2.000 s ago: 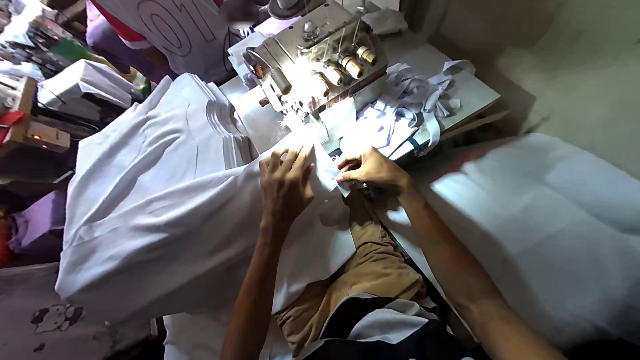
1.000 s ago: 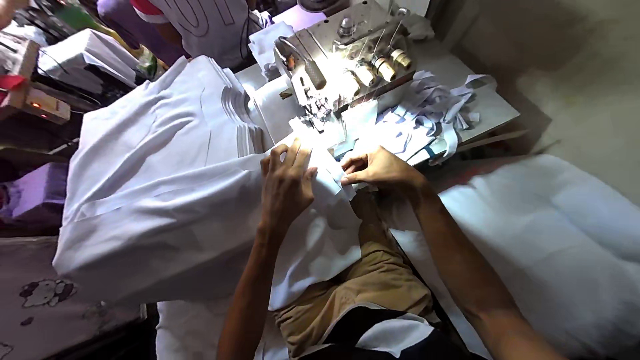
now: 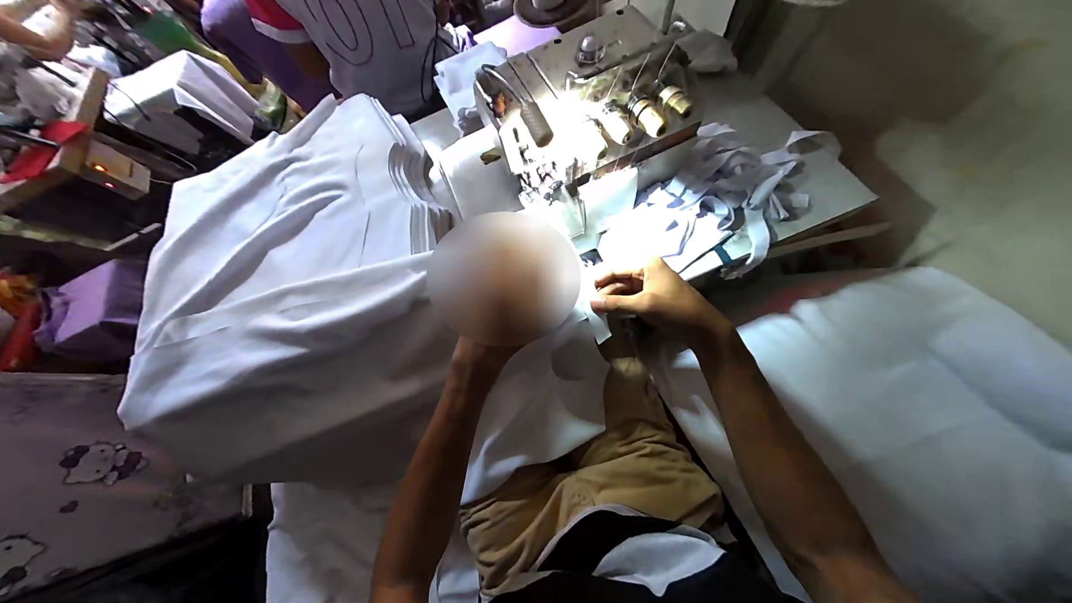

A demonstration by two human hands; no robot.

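Observation:
My right hand (image 3: 653,295) pinches the edge of a white fabric piece (image 3: 598,322) between thumb and fingers, just in front of an overlock sewing machine (image 3: 586,109). A round blur covers my left hand (image 3: 502,280), which lies at the white cloth to the left of my right hand; its fingers cannot be made out. The machine's lamp brightly lights the needle area beyond both hands. A stack of white cut fabric (image 3: 285,209) spreads to the left of the machine and drapes down over my lap.
White fabric scraps (image 3: 720,193) are heaped right of the machine on the table (image 3: 825,188). A large white cloth bundle (image 3: 904,402) lies at my right. A person in a white shirt (image 3: 368,46) sits beyond the stack. A purple box (image 3: 100,306) stands at the far left.
Both hands stay close together in front of the machine. In the earlier frames my left hand rests with bent fingers on the white cloth; now a blur hides it.

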